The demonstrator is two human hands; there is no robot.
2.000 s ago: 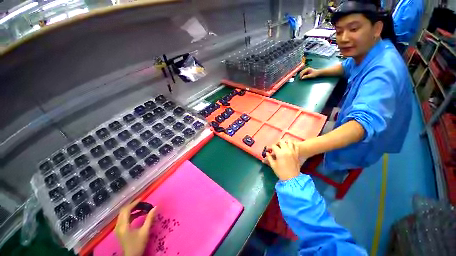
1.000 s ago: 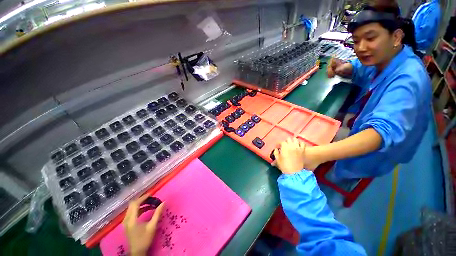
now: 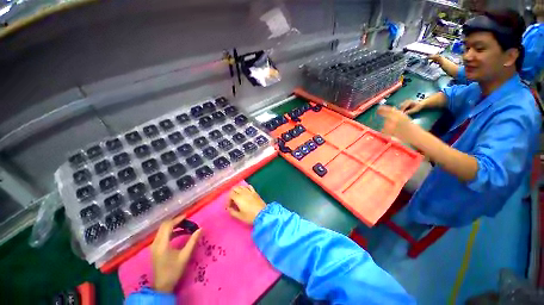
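My left hand [image 3: 170, 253] is over the left part of the pink mat [image 3: 238, 271], with a black plastic housing [image 3: 188, 227] between thumb and fingers. My right hand [image 3: 246, 204] is above the mat's back right edge, fingers curled down; whether it holds anything is hidden. Tiny black parts [image 3: 209, 253] lie scattered on the mat between and below my hands. Behind the mat, the clear blister tray [image 3: 64, 184] holds rows of black housings. Right of it, a red-orange sectioned tray [image 3: 386, 205] has several housings at its left side and one nearer its front edge.
A neighbouring person in a blue smock [image 3: 486, 143] sits at the right, one hand over the sectioned tray. A second blister stack [image 3: 358, 83] stands behind that tray. Another red-orange tray edge [image 3: 87, 294] shows at bottom left. Tools [image 3: 259, 68] hang on the grey partition.
My right hand has moved left from the sectioned tray to the pink mat. The neighbour's near hand has moved back from mine. My left hand stays at the housing. The view has shifted right.
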